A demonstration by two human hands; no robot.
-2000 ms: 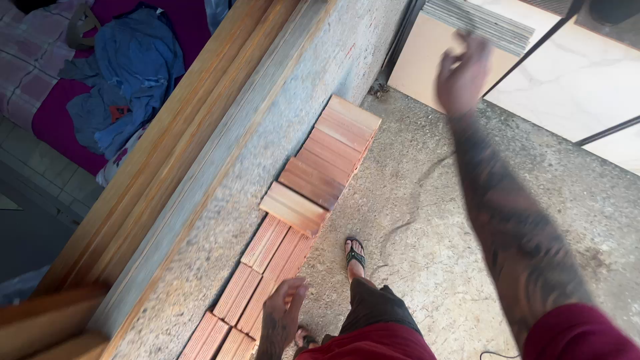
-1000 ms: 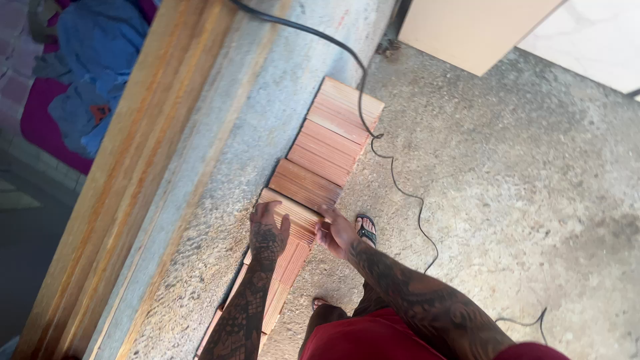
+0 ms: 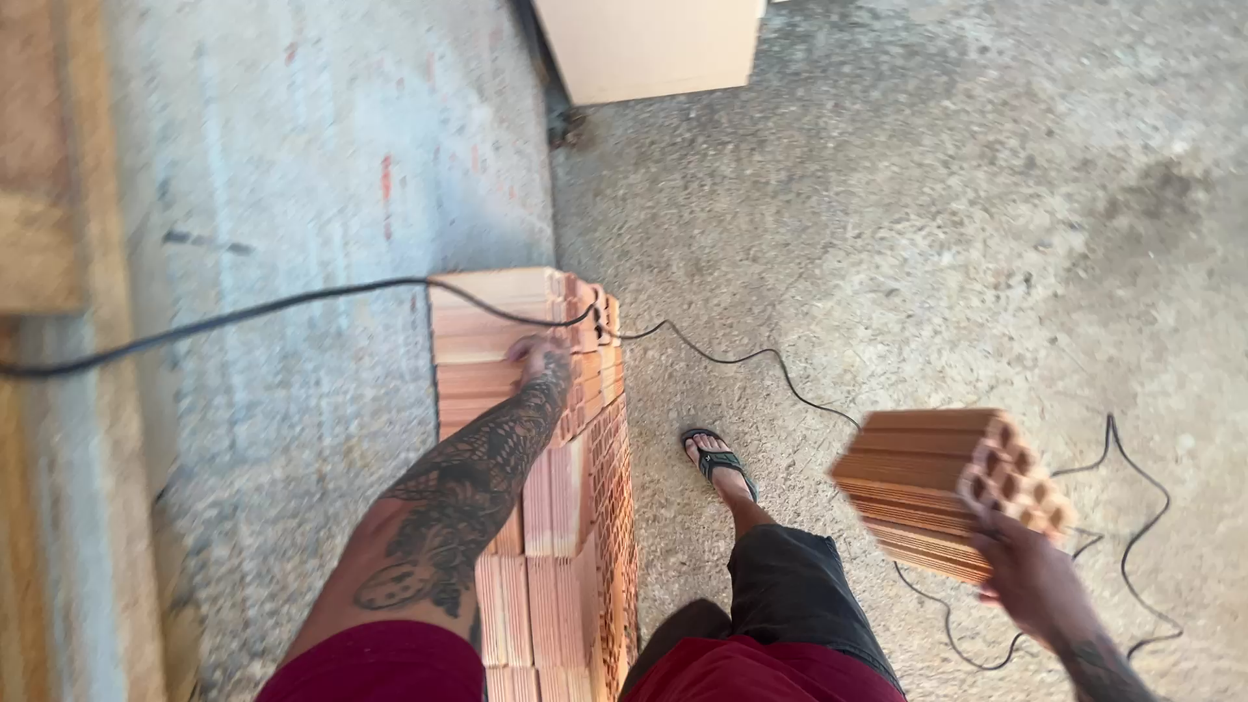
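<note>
A hollow clay brick (image 3: 916, 487) hangs over the floor at the right, its holed end toward the right, with my right hand (image 3: 1024, 565) closed on that end. My left hand (image 3: 541, 356) rests at the top of the stacked clay bricks (image 3: 487, 385), near their far end; whether its fingers grip one is unclear. The stack runs along the wall, its holed ends facing the floor side. A black cable (image 3: 370, 285) crosses over the stack's far end, close beyond my left hand.
A concrete wall (image 3: 312, 195) with wooden boards (image 3: 107, 390) stands to the left. Pale panels (image 3: 653, 49) lean beyond the stack. The cable continues in loops (image 3: 1121, 458) over the concrete floor (image 3: 877, 244). A sandalled foot (image 3: 717, 463) stands beside the bricks.
My right hand has moved from the stack out to the right and now holds a brick. My left hand has moved to the stack's far end. The view has shifted.
</note>
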